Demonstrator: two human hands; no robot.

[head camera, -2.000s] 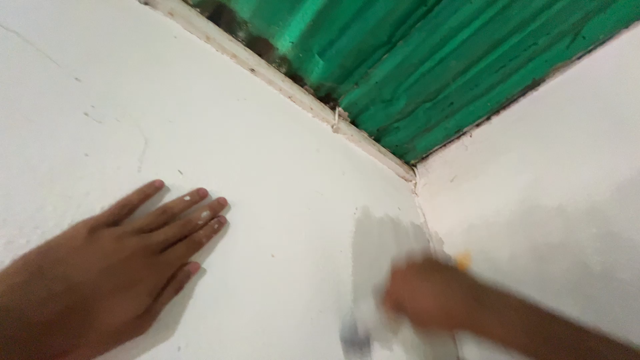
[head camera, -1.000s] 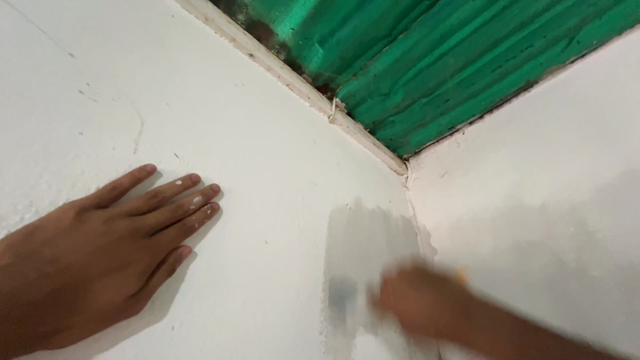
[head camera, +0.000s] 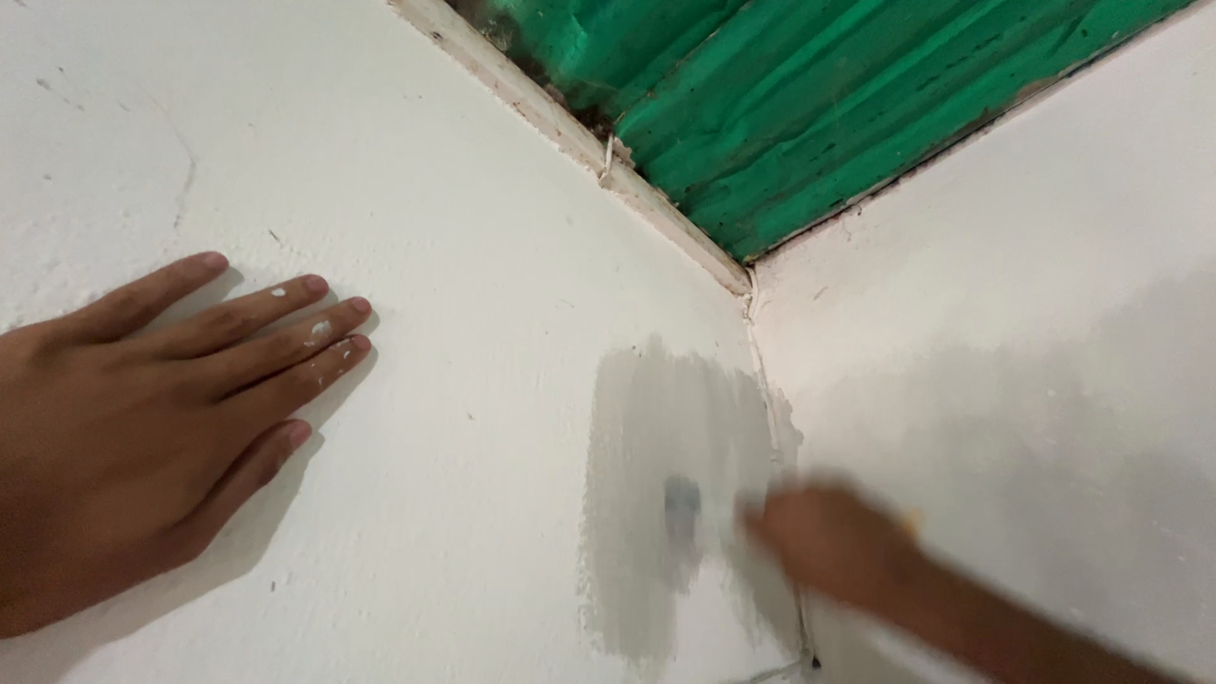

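Observation:
My left hand [head camera: 180, 418] lies flat on the white wall [head camera: 456, 532] at the left, fingers spread, with white paint specks on several fingers. At the lower right, my right hand [head camera: 822, 537] is closed on a paintbrush, blurred by motion. The blurred dark brush head [head camera: 682, 513] shows just left of the fist, over a grey painted patch [head camera: 636, 437] beside the wall corner. A bit of yellow, perhaps the handle's end, shows behind the right wrist. The fist hides most of the handle.
A green corrugated roof sheet [head camera: 855, 104] spans the top, with a pale trim strip [head camera: 532, 100] along its left edge. The adjoining wall [head camera: 1092, 190] on the right bears grey patches [head camera: 1026, 427]. A cracked, rough seam [head camera: 760, 370] runs down the corner.
The grey patch on the left wall has grown wider to the left and reaches lower. My right hand has moved with the brush; my left hand stays flat on the wall.

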